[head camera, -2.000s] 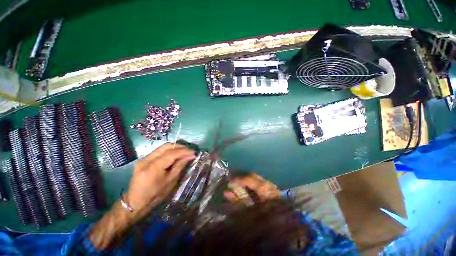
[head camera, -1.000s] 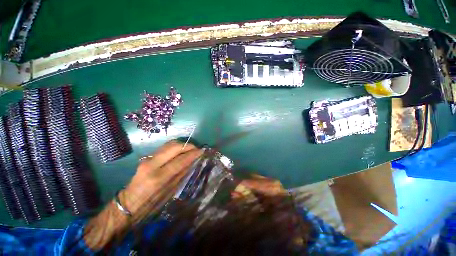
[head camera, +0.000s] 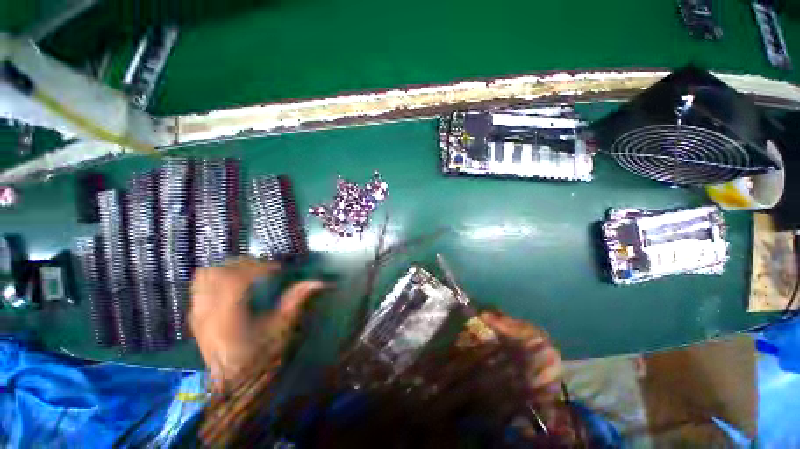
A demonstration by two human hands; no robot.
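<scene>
A silvery circuit board [head camera: 406,317] lies tilted on the green bench in front of me, its near part hidden by dark hair. My right hand [head camera: 519,346] is beside its right edge, closed on a slim tool with a pale yellowish grip [head camera: 478,330]; its thin tip points up and left past the board's upper corner. My left hand [head camera: 250,316] is off the board, at the near ends of the dark ribbed component rows [head camera: 175,254]. Its thumb and fingers are apart, with nothing clearly visible between them. A small pinkish-silver heap of parts [head camera: 351,206] lies beyond the board.
Other boards lie at the back [head camera: 517,145] and right [head camera: 667,245]. A black fan [head camera: 684,153], a white cup [head camera: 765,188] and a wooden pad [head camera: 772,263] are at the right. A chipped rail [head camera: 351,107] borders the belt. A white post [head camera: 79,105] is upper left; another person's blue sleeve is lower left.
My left hand has left the board and moved left to the component rows. The board's surface shows more. The view has shifted left, bringing in the white post. My right hand stays by the board.
</scene>
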